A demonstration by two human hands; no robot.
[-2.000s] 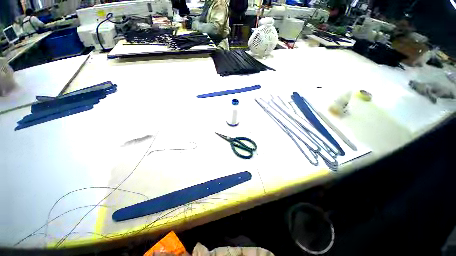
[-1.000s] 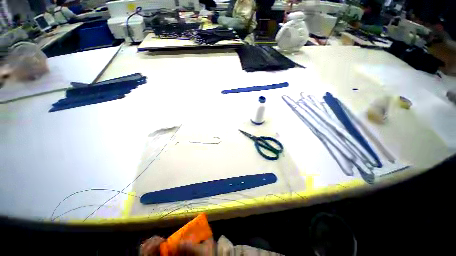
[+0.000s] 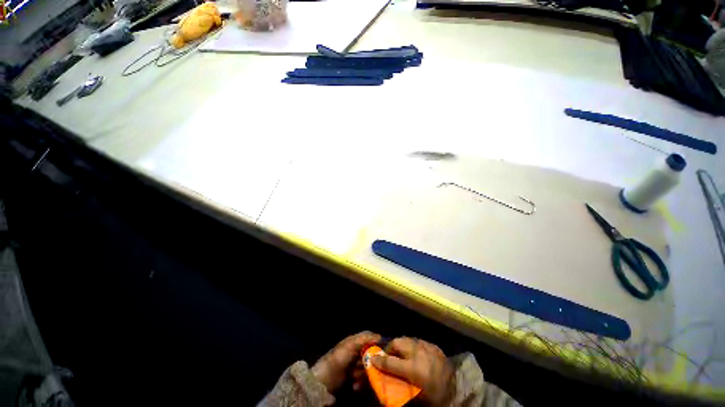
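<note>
An orange pouch or cloth (image 3: 391,385) is between my hands, below the table edge. My left hand (image 3: 350,359) is at its left side, fingers curled by its top. My right hand (image 3: 417,364) grips it from the right, thumb on its upper part. A small round orange-red piece shows at its top. On the beige mat (image 3: 509,238) lie a navy strap piece (image 3: 493,286) with tiny pale dots, a wire hook (image 3: 486,197) and dark green thread scissors (image 3: 632,258). A white thread cone (image 3: 653,184) stands at the mat's upper right.
A pile of navy straps (image 3: 354,65) lies farther back, and a single navy strap (image 3: 640,129) at right. Black strips (image 3: 672,73) are at upper right. A white board (image 3: 318,28) and yellow-orange bundle (image 3: 197,24) are at the back left. Loose threads (image 3: 588,350) lie at the near edge.
The view has swung left and down, so the table things appear shifted right. Both my hands now show clearly around the orange pouch, which was partly cut off before.
</note>
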